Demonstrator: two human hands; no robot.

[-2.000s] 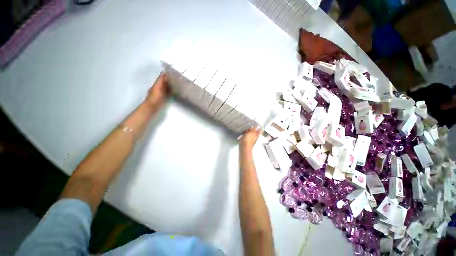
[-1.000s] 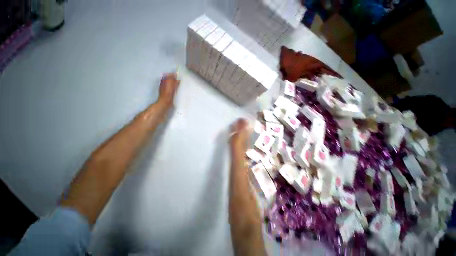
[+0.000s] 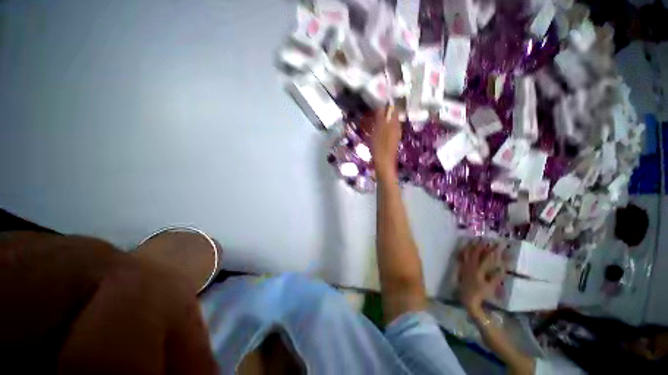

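My right hand (image 3: 384, 128) is blurred and reaches into the heap at the near left edge of the cartons. Its fingertips are among the cartons and bottles, and I cannot tell whether it grips one. Small white cartons (image 3: 453, 150) with pink pictures lie jumbled on the heap. Shiny pink-purple bottles (image 3: 469, 209) show beneath them. A single carton (image 3: 315, 101) lies tilted at the heap's left edge. My left hand is not visible. A large, dark orange-brown shape (image 3: 117, 307) fills the lower left, too blurred to identify.
Another person's hand (image 3: 480, 275) rests against a white block of cartons (image 3: 538, 275) at the lower right. The white tabletop (image 3: 161, 124) spreads left of the heap. A thin, pale curved rim (image 3: 217, 256) shows beside the brown shape. Transparent wrap (image 3: 633, 271) is at the far right.
The view has swung right and down. Both hands had let go of the row of cartons, which is now out of frame. My right hand has moved into the heap. My left hand has left the view.
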